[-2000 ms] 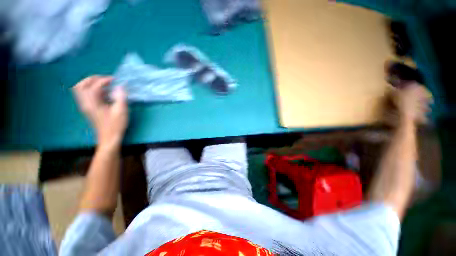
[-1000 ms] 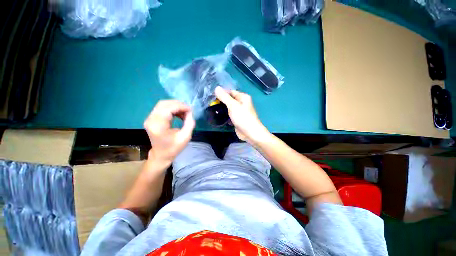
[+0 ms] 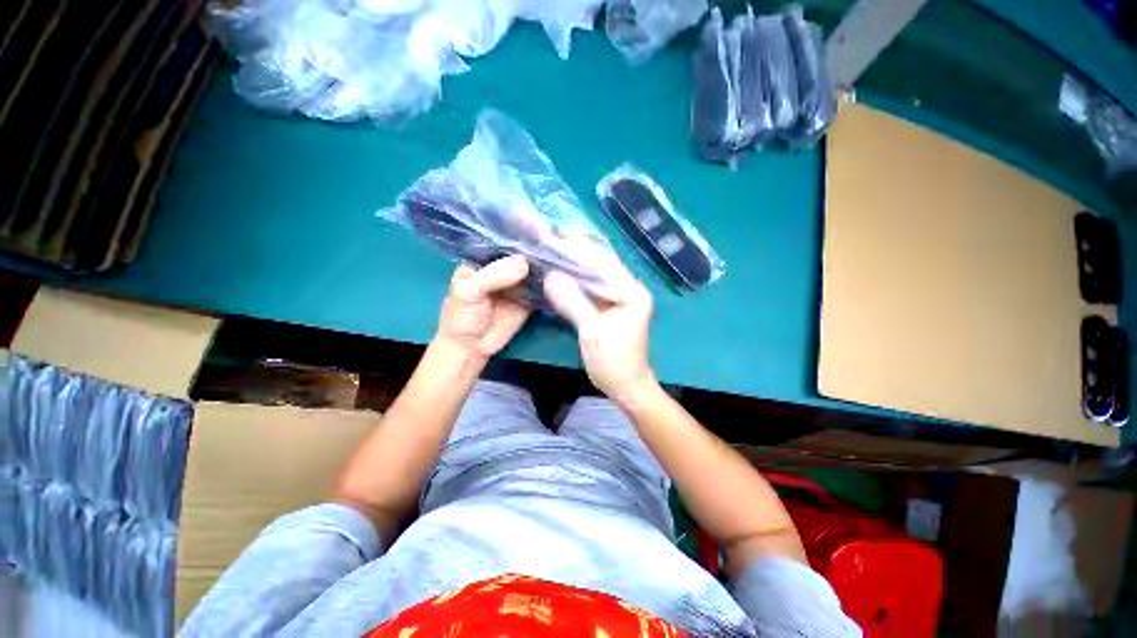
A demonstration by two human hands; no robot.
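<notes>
A clear poly bag (image 3: 509,168) with a dark moulded part (image 3: 446,232) inside is held above the green mat, at the centre. My left hand (image 3: 484,307) grips its near edge. My right hand (image 3: 601,319) grips the bag and part just to the right, its fingers partly behind the film. A bagged part (image 3: 661,229) lies slanted on the mat to the right of my hands. Unbagged black parts (image 3: 1097,257) stand at the right end of the cardboard sheet (image 3: 948,268).
A pile of empty poly bags (image 3: 362,56) lies at the far side. A row of bagged parts (image 3: 763,85) stands near the metal post (image 3: 879,35). Layered dividers (image 3: 94,125) are at far left. An open carton (image 3: 268,499) holds bagged parts. A red stool (image 3: 879,580) is below.
The black part has gone further into the bag, and my left hand has moved right, closer to my right hand. The view has shifted, showing more of the far side.
</notes>
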